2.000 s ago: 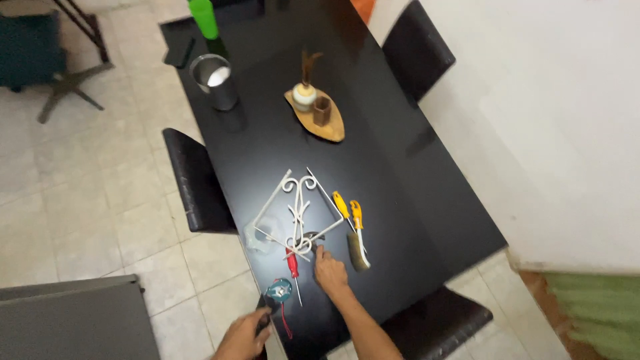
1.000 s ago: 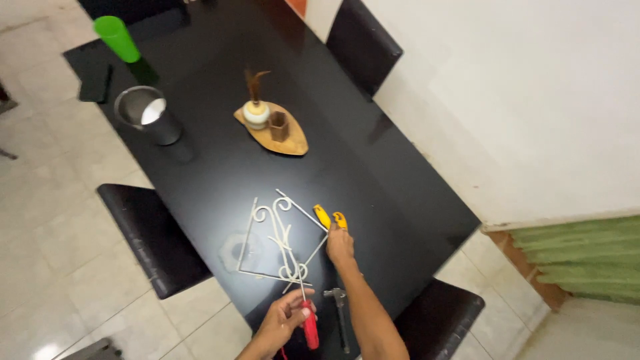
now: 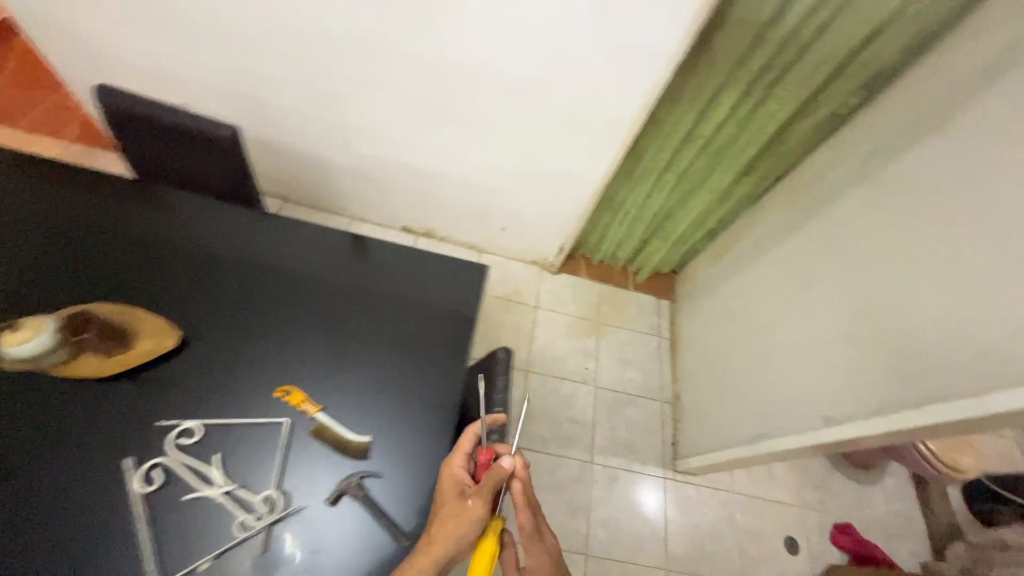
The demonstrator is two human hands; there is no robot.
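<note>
My left hand [image 3: 462, 508] grips a red-handled screwdriver [image 3: 483, 460], its blade pointing up, beyond the table's edge. Close beside it, my right hand [image 3: 532, 520] is on a yellow-handled screwdriver [image 3: 486, 548], whose shaft passes by the left thumb. Left of the hands, a claw hammer [image 3: 370, 506] lies on the black table [image 3: 384, 312]. A wire brush with a yellow handle [image 3: 324, 424] rests farther back. The white scrolled metal bracket [image 3: 216, 484] lies at the lower left of the view.
A wooden leaf-shaped tray [image 3: 136, 340] with a white pot stands at the left. One dark chair [image 3: 184, 148] is behind the table, another [image 3: 500, 380] by its right end. A green curtain [image 3: 720, 136] hangs between walls. Pink cloth [image 3: 860, 546] lies low at right.
The view has swung right. The red screwdriver has risen off the table with my left hand. My right hand has left the wire brush on the table and come beside the left with the yellow screwdriver.
</note>
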